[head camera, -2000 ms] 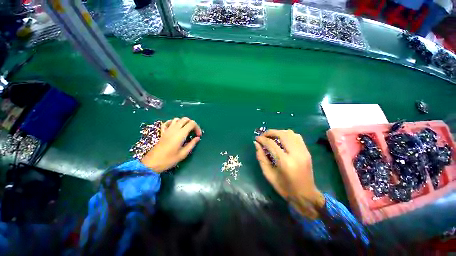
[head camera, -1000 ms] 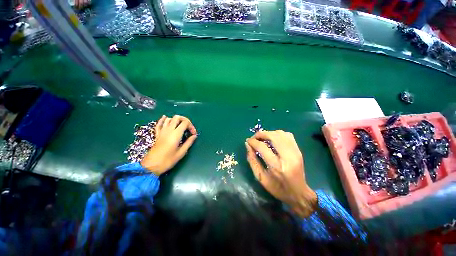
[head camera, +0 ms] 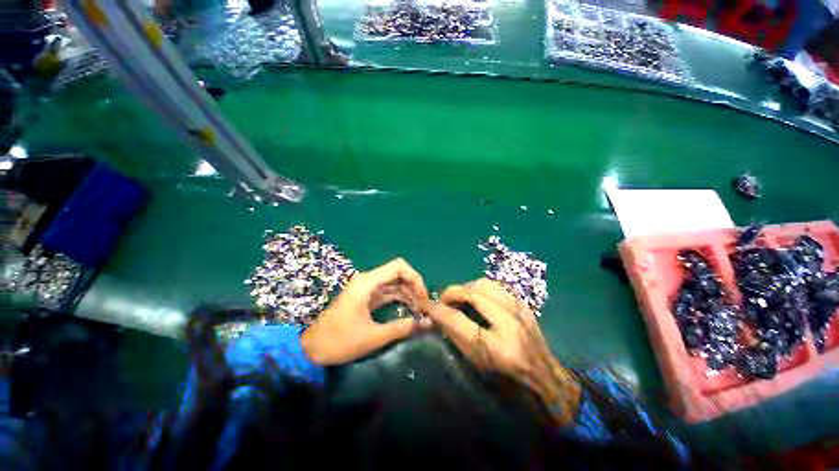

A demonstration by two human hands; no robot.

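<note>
My left hand [head camera: 368, 311] and my right hand [head camera: 486, 324] meet at the fingertips in the lower middle. A tiny bright piece shows between the fingertips; its shape is too small to tell. A large loose heap of small metal parts [head camera: 296, 272] lies beside my left hand, on its far left side. A smaller heap of small parts [head camera: 517, 272] lies just beyond my right hand. The small cluster between the heaps is hidden by my hands and dark hair at the bottom.
A pink tray [head camera: 659, 324] with dark glossy clumps stands at right, by a white sheet [head camera: 672, 210]. A dark item [head camera: 747, 186] lies beyond it. A slanting metal post [head camera: 207, 129] and a blue box [head camera: 96, 213] are at left. Clear compartment trays [head camera: 614, 46] line the far ledge.
Both hands have left the two heaps and come together at the middle, uncovering the heaps. The dark item at the far left has moved further left, now mostly behind the post.
</note>
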